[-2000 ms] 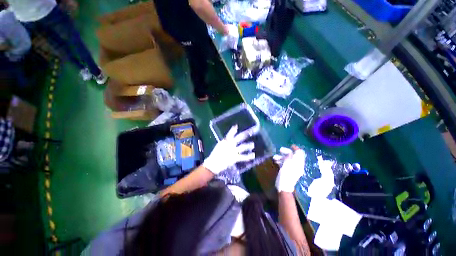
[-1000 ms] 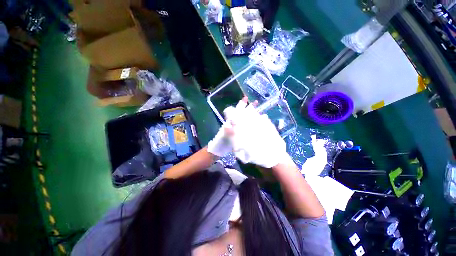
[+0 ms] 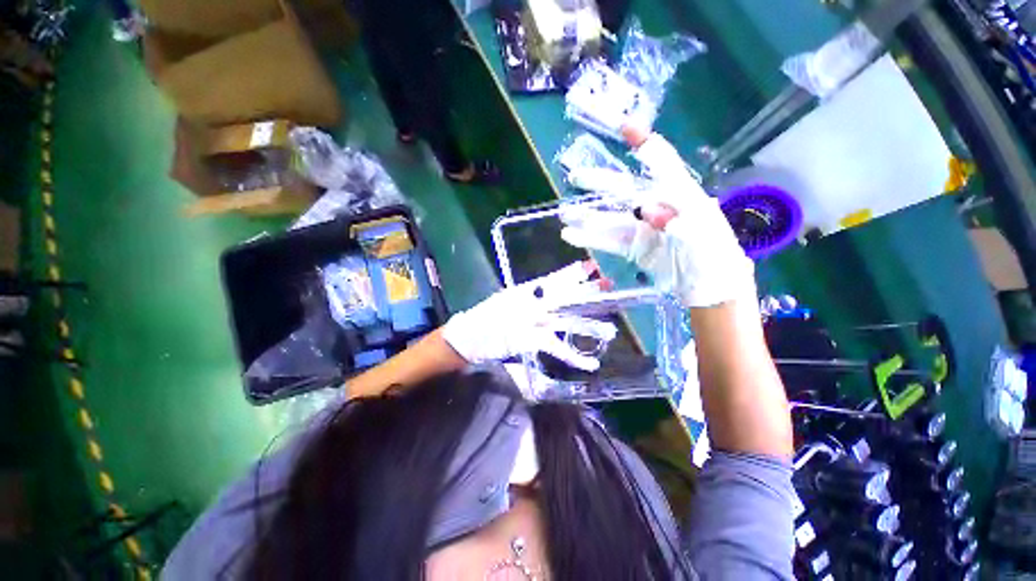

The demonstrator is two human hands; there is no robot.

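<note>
A clear plastic case (image 3: 502, 252) with pale edges lies across the bench's near edge, below both gloved hands. My left hand (image 3: 528, 323), in a white glove with bare fingertips showing, is on the case's left and middle part, fingers spread over it. My right hand (image 3: 687, 244), also white-gloved, reaches over the case's upper right part with its fingers partly spread. The hands cover much of the case, and the right hand's contact with it is unclear. A round feature shows by my left fingers.
A purple ring (image 3: 763, 220) and a white sheet (image 3: 869, 159) are on the green bench. Bagged white parts (image 3: 610, 100) lie beyond the hands. A black crate (image 3: 267, 301) with blue packs and cardboard boxes (image 3: 227, 68) stand at left. Black units (image 3: 869, 488) fill the lower right.
The hands, close together over the case a second ago, have moved apart. My right hand has moved up and right; the left shows spread across the case. The case's position and angle have shifted.
</note>
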